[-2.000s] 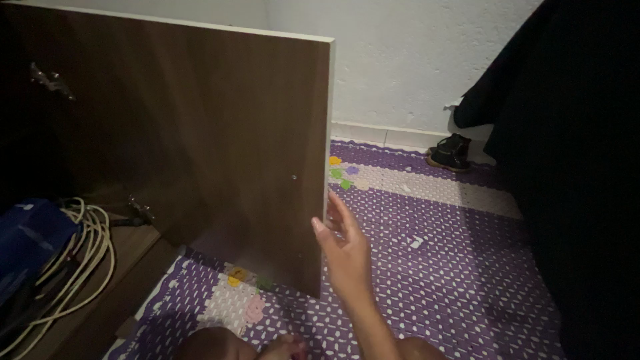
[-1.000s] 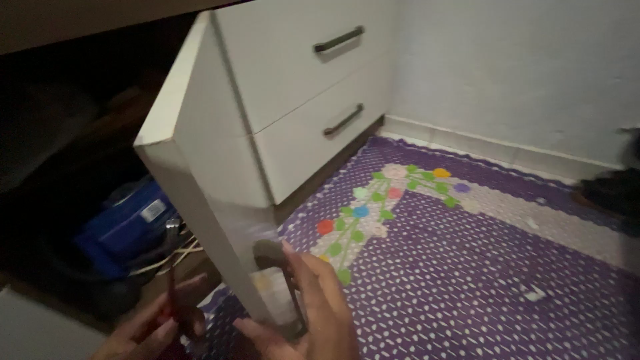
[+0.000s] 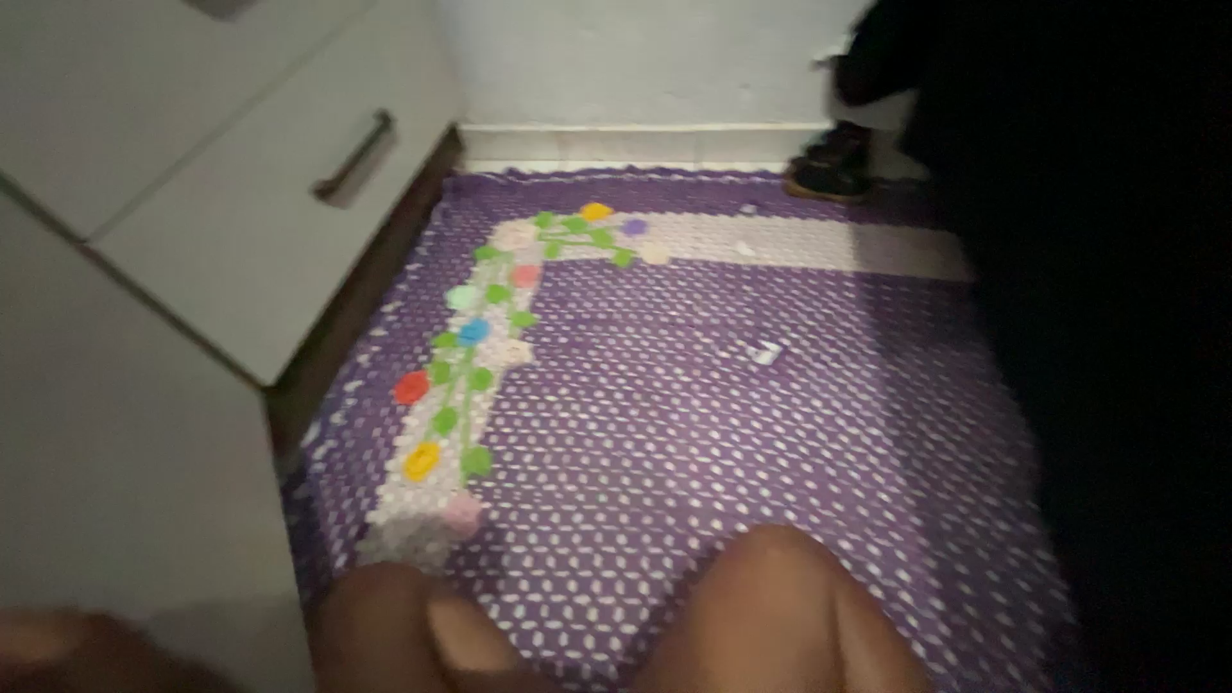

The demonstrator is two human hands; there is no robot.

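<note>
A blurred patch of bare skin at the lower left edge, low against the white cabinet door [image 3: 135, 452], appears to be part of my left hand [image 3: 67, 645]; its fingers and anything in them cannot be made out. My right hand cannot be identified in view. The cabinet door looks flush beside the white drawer fronts [image 3: 260, 231], which have a dark bar handle [image 3: 354, 157]. My bent knee [image 3: 780, 606] rises at the bottom centre, with more blurred bare skin to its left.
A purple and white crocheted rug [image 3: 674, 414] with colourful flowers covers the floor. On it lies a small white scrap [image 3: 766, 353]. A dark shoe [image 3: 833, 166] sits by the white wall [image 3: 635, 67]. Dark cloth [image 3: 1107, 289] hangs down the right side.
The cabinet door, which stood open with my right hand at its edge and handle, now looks closed. The blue item and cables inside are no longer visible. My right hand has left the door.
</note>
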